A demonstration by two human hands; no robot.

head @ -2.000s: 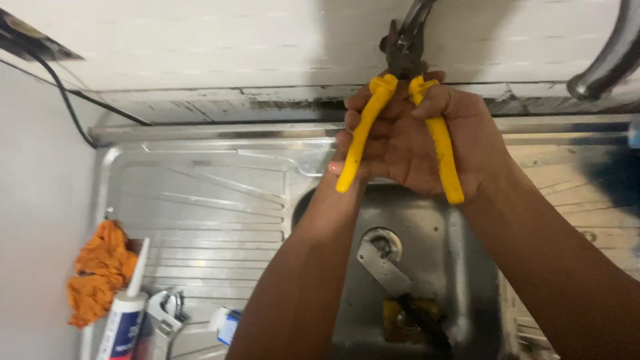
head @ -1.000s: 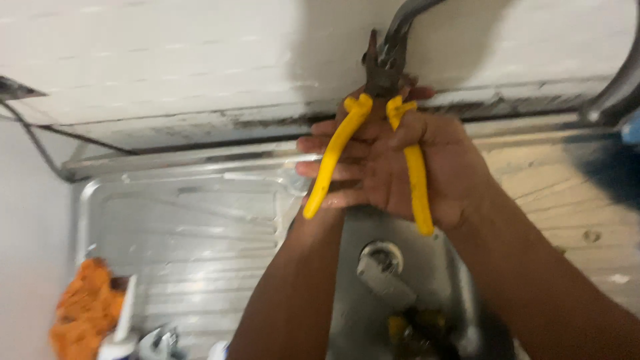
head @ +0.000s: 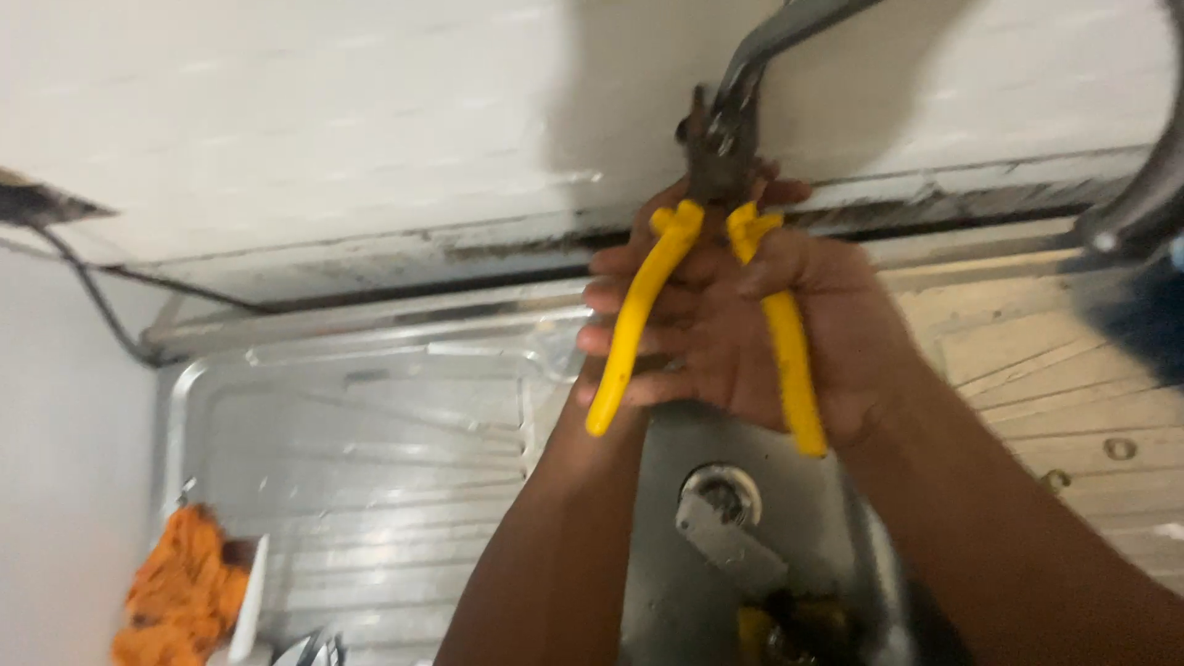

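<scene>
Pliers with yellow handles [head: 717,171] point up toward the wall, their handles spread apart. My right hand [head: 740,342] is palm up under them, its thumb on the right handle and its fingers behind the left one. The dark jaws overlap the end of a metal spout [head: 786,32] in view; whether they grip it cannot be told. My left hand [head: 659,217] is mostly hidden behind the pliers and my right hand, with some fingertips showing beside the jaws; what it touches is unclear.
Below my hands is a steel sink bowl [head: 666,555] with a drain [head: 740,486] and a broad metal blade [head: 726,546]. On the left drainboard [head: 398,481] lie an orange cloth [head: 180,592], a white nozzle [head: 248,601] and a partly visible metal tool [head: 314,647]. A dark cable [head: 92,287] hangs left.
The view has shifted and tilted. The pliers remain in my right hand near the spout with their handles spread; no clear change of hold shows.
</scene>
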